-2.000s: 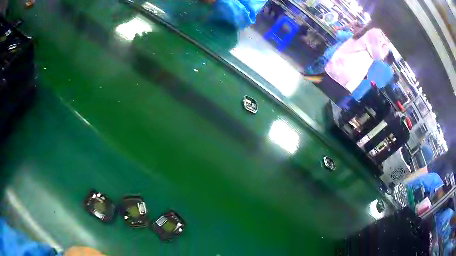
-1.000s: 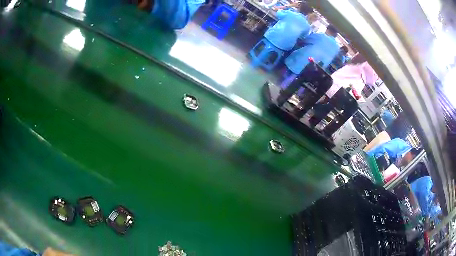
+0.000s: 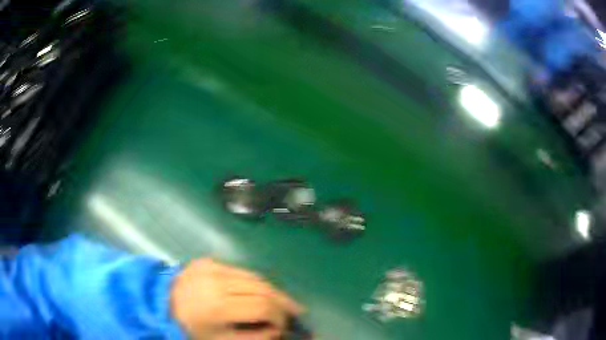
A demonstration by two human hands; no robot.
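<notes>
The whole view is blurred. Three black housings lie in a row on the green surface: the left one (image 3: 239,197), the middle one (image 3: 291,199) and the right one (image 3: 342,220). A pile of small silvery pieces (image 3: 400,296) lies to their lower right. My left hand (image 3: 232,302), bare below a blue sleeve, is at the bottom edge, nearer to me than the housings and not touching them. Its fingers are curled and partly cut off. Something dark shows at its fingertips, too blurred to name. My right hand is not in view.
A dark stack of trays (image 3: 53,86) stands at the left. The green surface (image 3: 425,199) extends to the far edge, where small blurred silvery units (image 3: 546,158) lie. A blue-clothed person (image 3: 545,33) is at the top right. Dark objects are at the right edge.
The view has swung left and down. The housings and the silvery pile now sit higher and further right in the picture. My left hand and sleeve show much more.
</notes>
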